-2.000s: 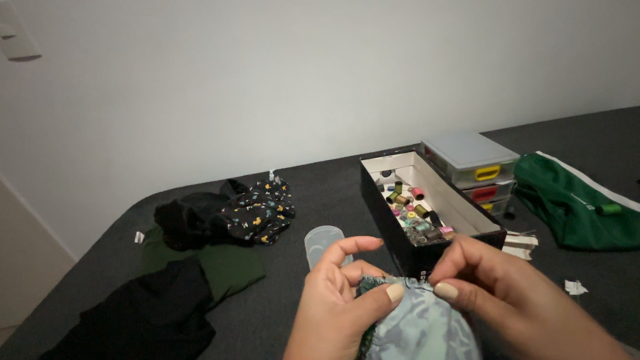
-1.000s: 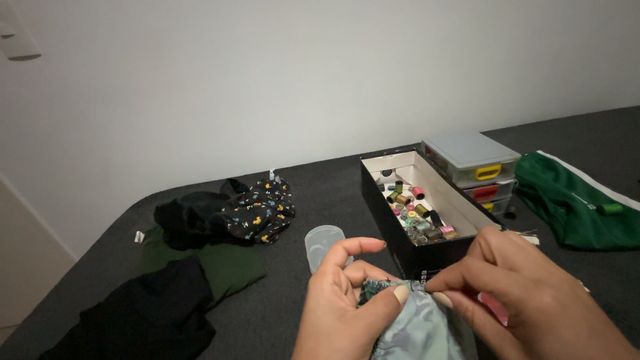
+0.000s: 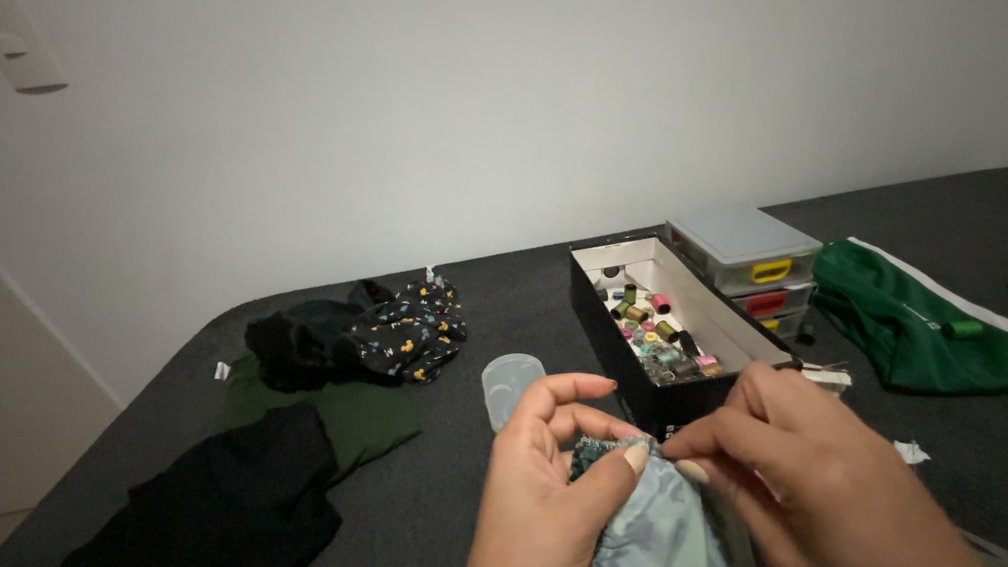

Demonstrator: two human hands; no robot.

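Observation:
A pale blue-green patterned fabric (image 3: 657, 516) hangs from my hands at the bottom centre, with a darker green patterned part and a stitched edge at its top. My left hand (image 3: 551, 476) pinches that edge between thumb and fingers, its index finger raised. My right hand (image 3: 795, 465) is at the same edge, thumb and index finger close together by the fabric; whether they hold a needle cannot be seen. Just beyond my hands stands a black cardboard box (image 3: 587, 303) with thread spools (image 3: 665, 331) in it. A translucent plastic lid or container (image 3: 512, 387) lies beside my left hand.
Clear plastic drawers (image 3: 744, 244) with coloured handles stand right of the box. Green cloth (image 3: 874, 331) with a green thread spool (image 3: 962, 329) lies far right. Black printed fabric (image 3: 413, 335), dark green cloth (image 3: 370, 421) and black cloth (image 3: 228, 488) lie left. A paper scrap (image 3: 912, 451) lies at right.
My right hand moved away from the fabric edge and up to the right, then came back towards it. My left hand has stayed on the fabric edge throughout.

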